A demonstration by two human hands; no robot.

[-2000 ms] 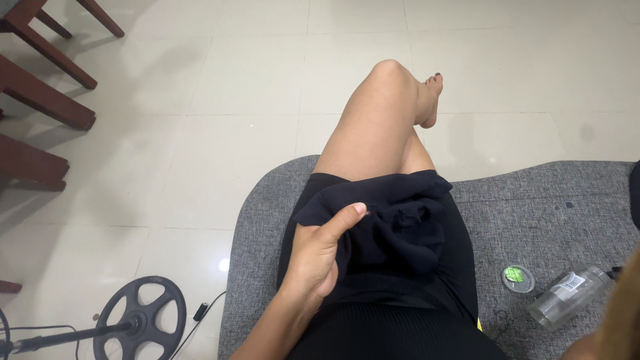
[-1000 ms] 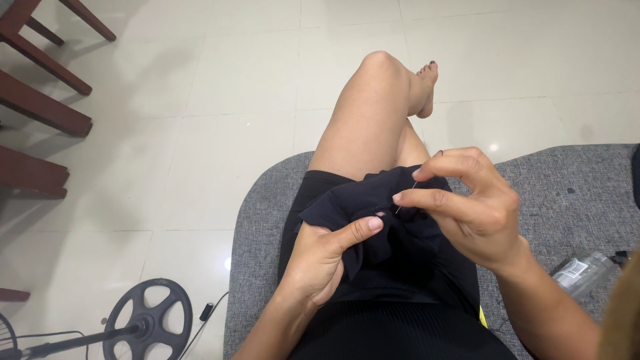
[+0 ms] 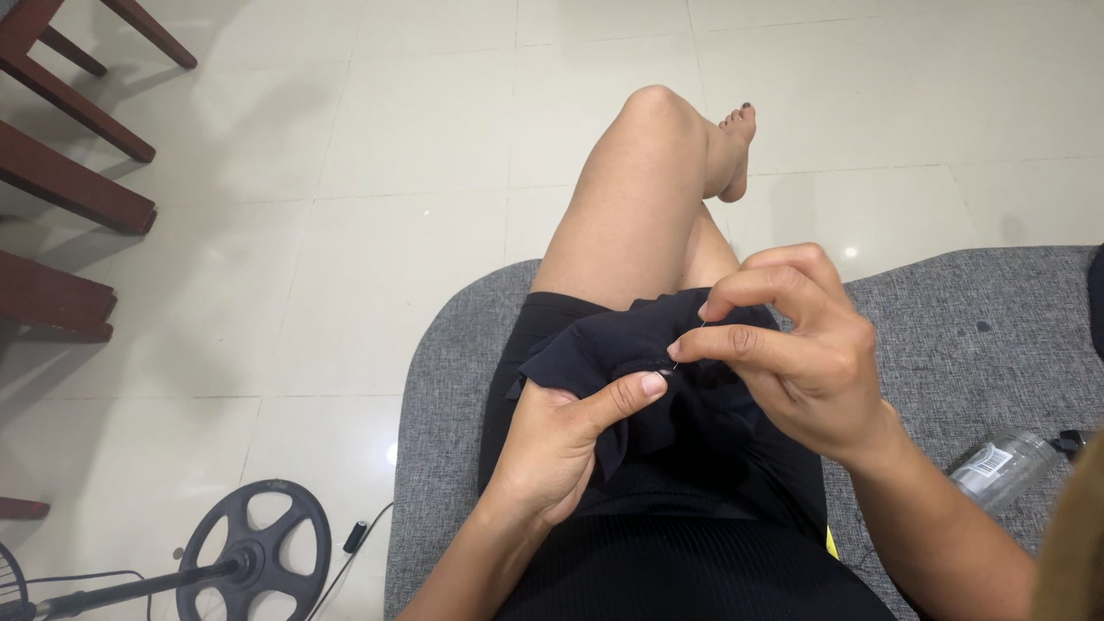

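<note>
A piece of dark navy fabric (image 3: pixel 630 336) lies bunched over my lap. My left hand (image 3: pixel 569 431) grips its near left part, thumb on top and the fingers hidden beneath the cloth. Just right of that thumb, my right hand (image 3: pixel 793 354) pinches a thin sewing needle (image 3: pixel 705 324) between thumb and index finger. The needle's lower end is at the fabric, close to my left thumb tip; whether it has pierced the cloth I cannot tell. Any thread is too fine to make out.
I sit on a grey upholstered seat (image 3: pixel 992 345). A clear plastic bottle (image 3: pixel 1005 470) lies on it at the right. Dark red wooden chair legs (image 3: pixel 78 185) stand on the tiled floor at the left. The round base of a stand fan (image 3: pixel 254 552) and a black cable (image 3: pixel 349 565) are at the lower left.
Two seconds ago only my left hand was at the fabric; my right hand has since come in from the right with the needle. It now hides the place where a small round container was.
</note>
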